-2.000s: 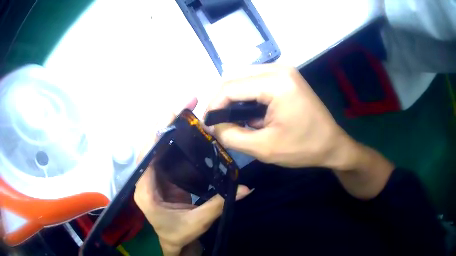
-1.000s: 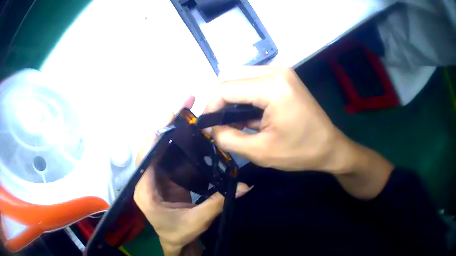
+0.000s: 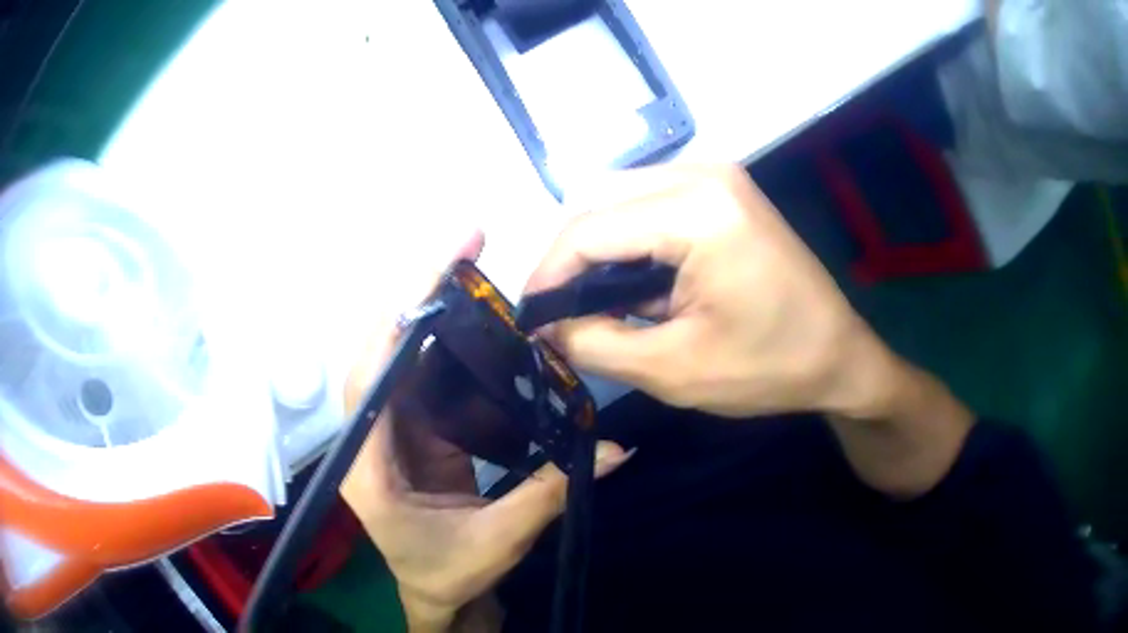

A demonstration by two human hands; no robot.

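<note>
My left hand (image 3: 452,526) grips a black phone middle frame (image 3: 324,488) from below, its end with yellow-gold strips tilted up towards my right hand. My right hand (image 3: 730,303) is closed on a black tool (image 3: 600,291), which looks like the tweezers' handle. The tool's near end is at the frame's gold-stripped end; its tips are too dark and small to make out. A second middle frame (image 3: 532,130) lies on the white bench beyond my right hand.
The white bench (image 3: 334,136) glares. A clear round disc (image 3: 93,322) with an orange-and-white body (image 3: 149,513) is on the left. A red stool (image 3: 854,186) stands on the green floor at right. A pale grey sleeve or cloth (image 3: 1064,74) is at upper right.
The held frame has tilted slightly. The black tool has shifted a little along the gold-stripped end, up and then back down. The pale cloth at upper right has moved.
</note>
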